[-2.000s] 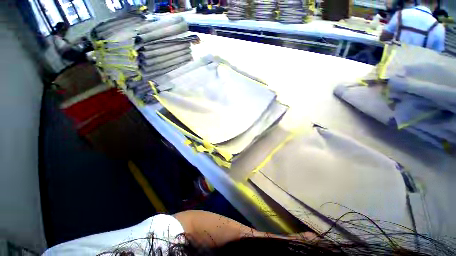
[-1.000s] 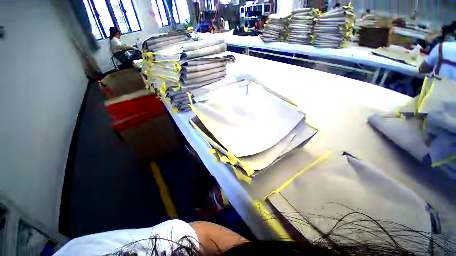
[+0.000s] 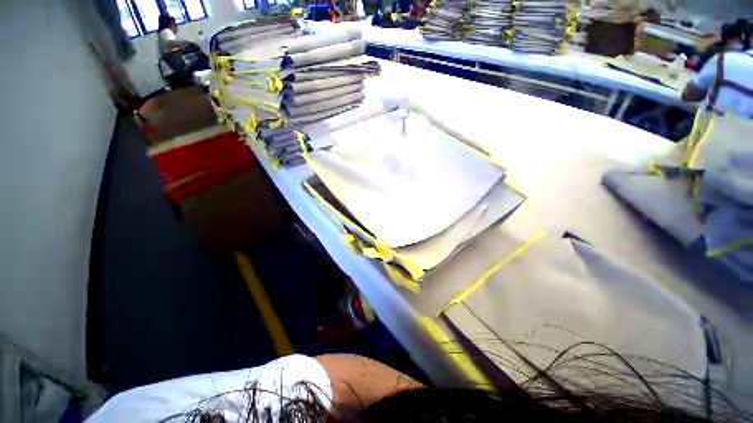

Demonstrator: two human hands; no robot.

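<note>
A grey panel [image 3: 578, 306] lies flat at the table's edge at lower right, with a yellow strip along its left side. To its left is a stack of flat grey panels [image 3: 404, 182] with yellow borders and yellow tabs sticking out at the near edge. My left upper arm in a white sleeve shows at the bottom; hair covers what lies past it. My left hand is not visible. My right hand is not in view.
A tall pile of folded grey bundles [image 3: 322, 83] stands behind the flat stack. Folded grey panels [image 3: 735, 182] lie at right. A red and brown box [image 3: 206, 169] stands on the floor at left. One person [image 3: 169, 41] sits far left; another [image 3: 725, 78] is far right.
The view has swung left since the first frame, then tilted slightly down, so the scene shifts within the picture. The panels and stacks keep their places on the table.
</note>
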